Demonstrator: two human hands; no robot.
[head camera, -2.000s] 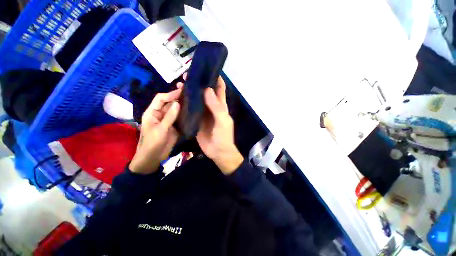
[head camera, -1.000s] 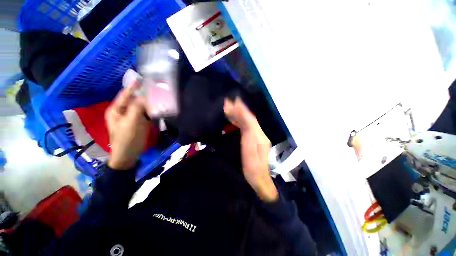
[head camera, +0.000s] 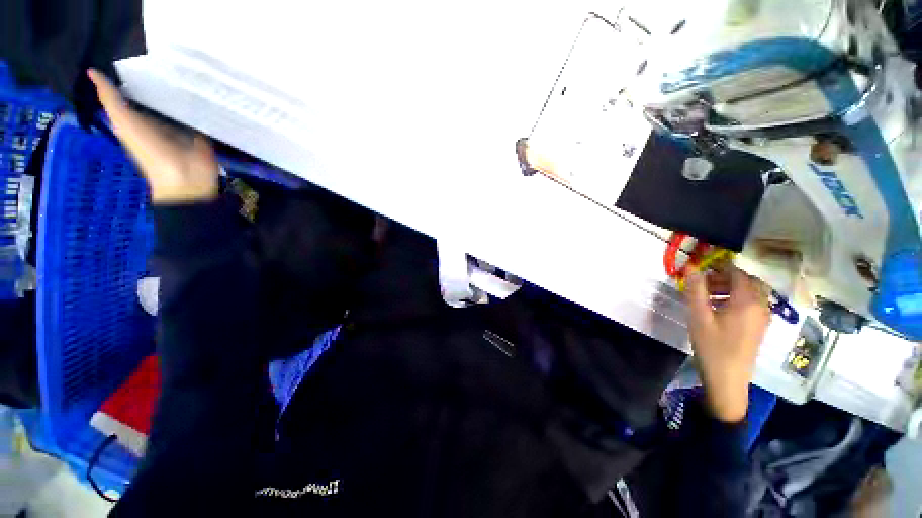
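My right hand is at the table's front edge below the sewing machine, with fingers closed on the red and yellow scissors handles. The scissors' blades are hidden. A squarish black fabric piece lies flat by the handles, partly under the machine head. My left hand is stretched out at the table's far left corner, fingers apart, beside dark fabric. I see nothing held in it, though some fingers are hidden.
The white table runs diagonally across the view. A blue lattice basket with a red item stands at the left. Small dark snips and a small tray with yellow-gold bits are at the table's right end.
The view has swung right toward the machine. My hands have moved wide apart, the right to the scissors, the left to the table corner. The pale blurred object from my left hand is out of view.
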